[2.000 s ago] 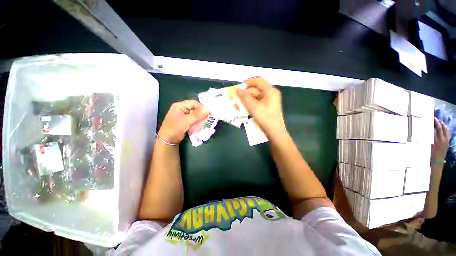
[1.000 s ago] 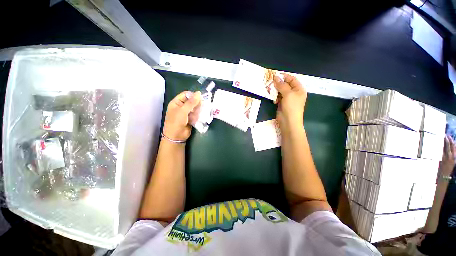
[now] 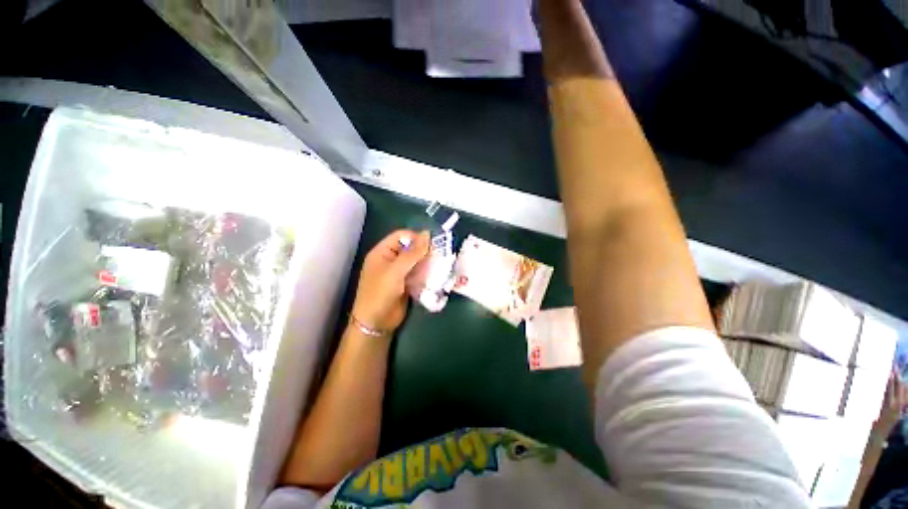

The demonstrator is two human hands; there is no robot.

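Observation:
My left hand is closed around a small bunch of clear packets above the green work surface. Printed cards lie just right of it; another card lies lower right, partly hidden by my right arm. My right arm reaches far forward over the dark belt. My right hand is cut off by the top edge. Pale flat pieces lie on the belt beside my right forearm.
A white foam box with clear-bagged stock stands at left. Card stacks stand at right. A pale rail and a slanting metal bar border the belt. Another person's hand shows at the right edge.
My right hand has left the cards and gone forward over the belt, out of the picture. My left hand still holds the packets. The view has shifted and tilted.

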